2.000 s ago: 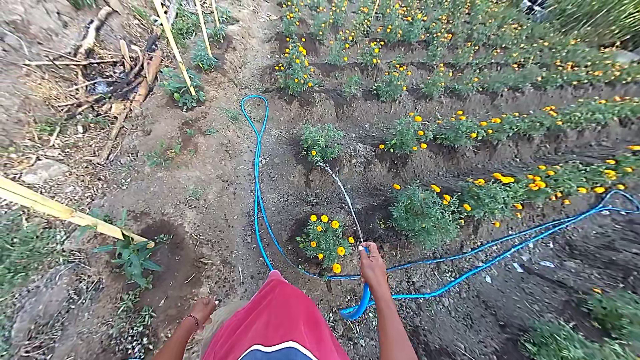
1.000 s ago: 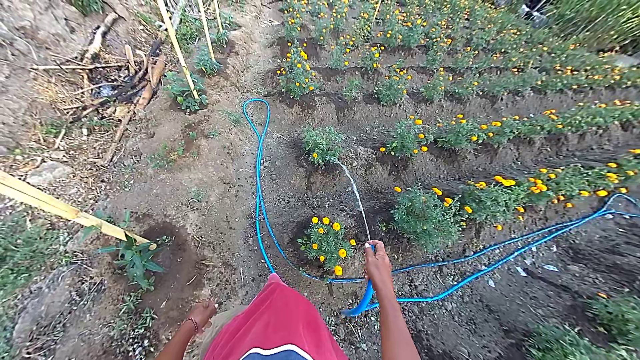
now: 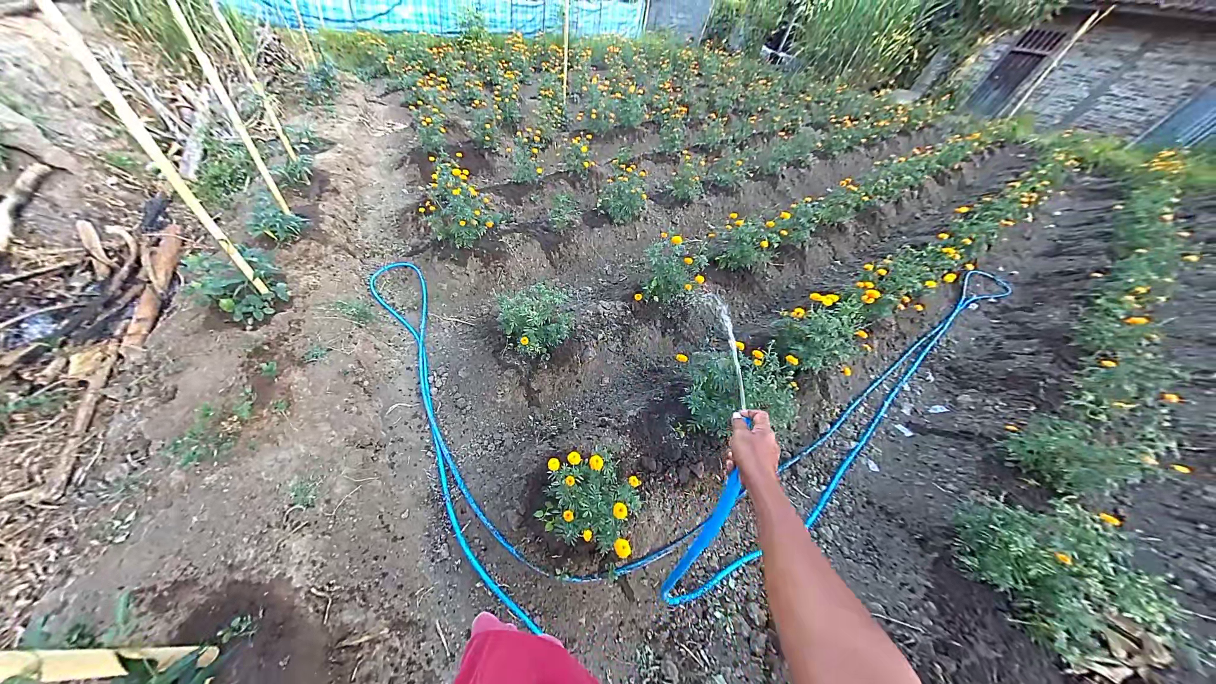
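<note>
My right hand (image 3: 753, 445) grips the end of a blue garden hose (image 3: 701, 541), and a stream of water (image 3: 730, 332) shoots up and forward from it. The stream passes over a leafy marigold plant (image 3: 727, 389) and comes down near another marigold plant (image 3: 670, 271) beyond. Below and left of the hand, a small marigold with yellow blooms (image 3: 589, 503) grows beside the hose. The hose lies on the soil in long loops to the left and right. My left hand is out of view.
Rows of marigolds (image 3: 817, 218) on ridges extend ahead and to the right. Bamboo stakes (image 3: 157, 152) lean at the left, near dry branches (image 3: 142, 285). A blue tarpaulin fence (image 3: 437, 13) stands at the back, with a brick building (image 3: 1107, 81) at the upper right.
The view has tilted up. The water stream has turned from the small plant at the left toward the marigolds farther right. My left hand, seen earlier at the lower left, has left the view.
</note>
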